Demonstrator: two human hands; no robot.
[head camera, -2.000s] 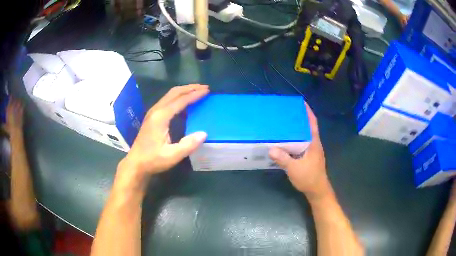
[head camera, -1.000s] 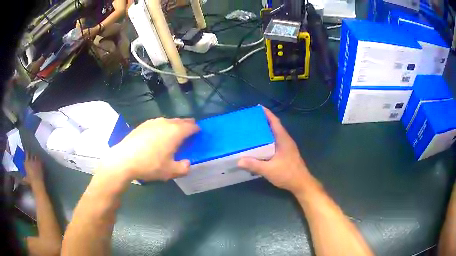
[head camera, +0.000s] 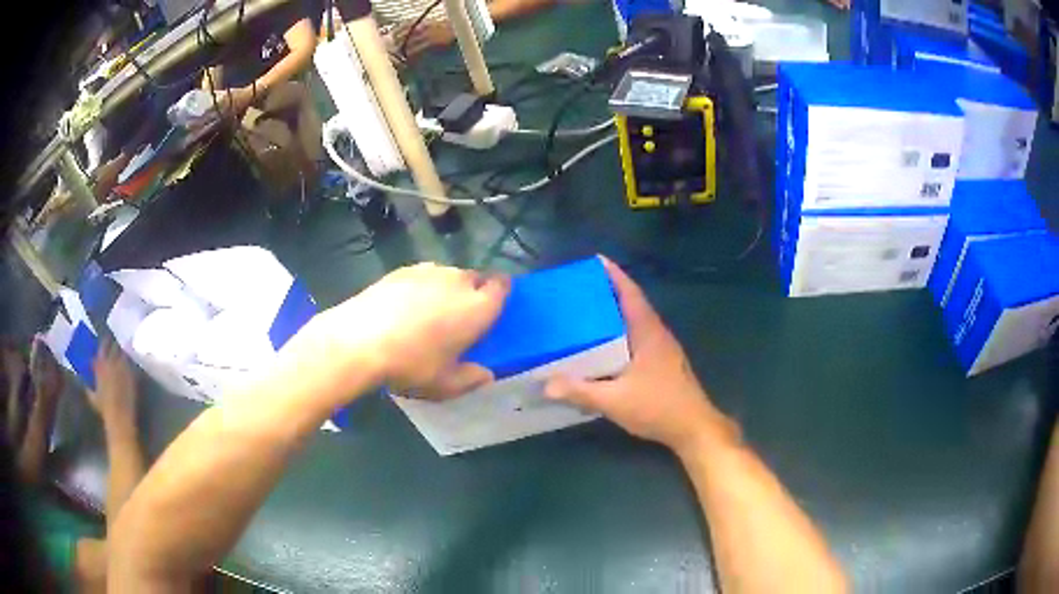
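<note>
A closed carton with a blue top and white long side lies on the dark green bench in front of me, slightly turned. My left hand lies over its left end and top, thumb at the front top edge, hiding that end. My right hand holds its right end, thumb on the white front side. An open carton with raised white flaps and a white rounded unit inside stands at the left, partly behind my left forearm.
Closed blue-and-white cartons are stacked at the right. A yellow-and-black device, pale posts, a white power strip and cables are at the back. A neighbour's hand touches a small blue-and-white item at the far left. Other people are behind.
The held carton has turned so its right end points away, and moved left in view. My left hand has slid further over its top. The view has shifted, showing more at the back left.
</note>
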